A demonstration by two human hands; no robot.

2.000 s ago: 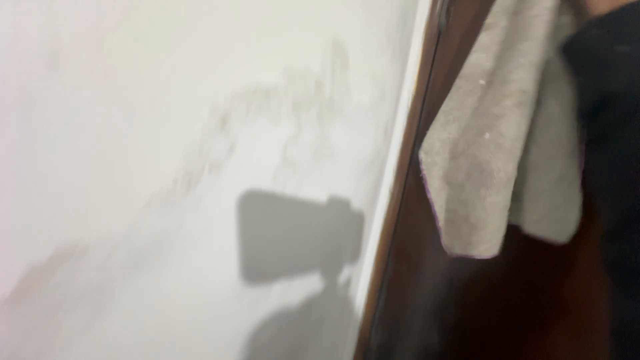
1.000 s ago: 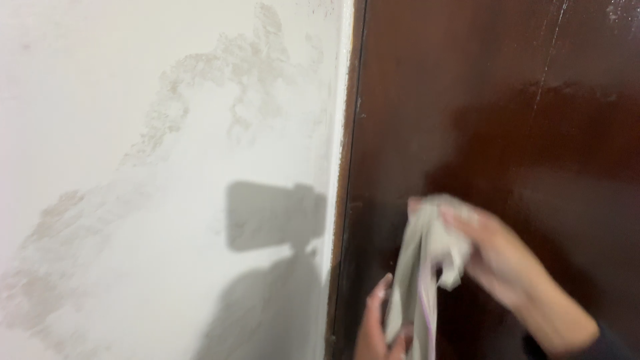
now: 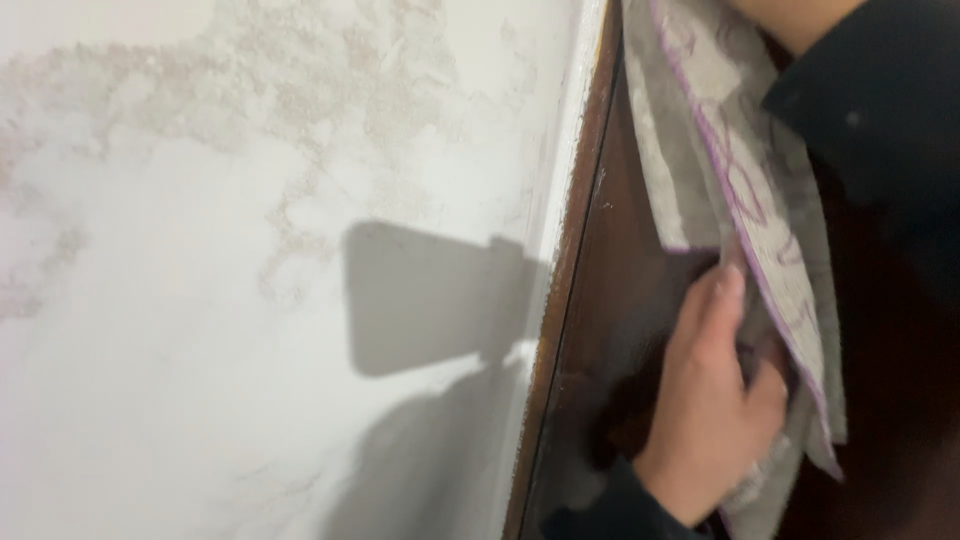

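Observation:
A grey and cream cloth (image 3: 772, 247) with purple edging and a purple line pattern hangs in loose folds at the right, in front of a dark brown wooden surface. My left hand (image 3: 712, 390), in a dark sleeve, reaches up from below with its thumb and fingers at the folds; its fingertips are partly behind the cloth, and its grip is not clear. My right hand is at the upper edge beside the top of the cloth; only its wrist (image 3: 799, 15) and dark sleeve show, and its fingers are out of frame.
On the left is a white wall (image 3: 187, 360) with stained, flaking patches and a shadow across it. A narrow brown wooden edge (image 3: 566, 247) runs between the wall and the glossy dark brown wooden panel (image 3: 611, 300).
Against one second ago, the cloth has gone from bunched between both hands to hanging long and partly unfolded. My right hand has risen to the top edge. The view has shifted.

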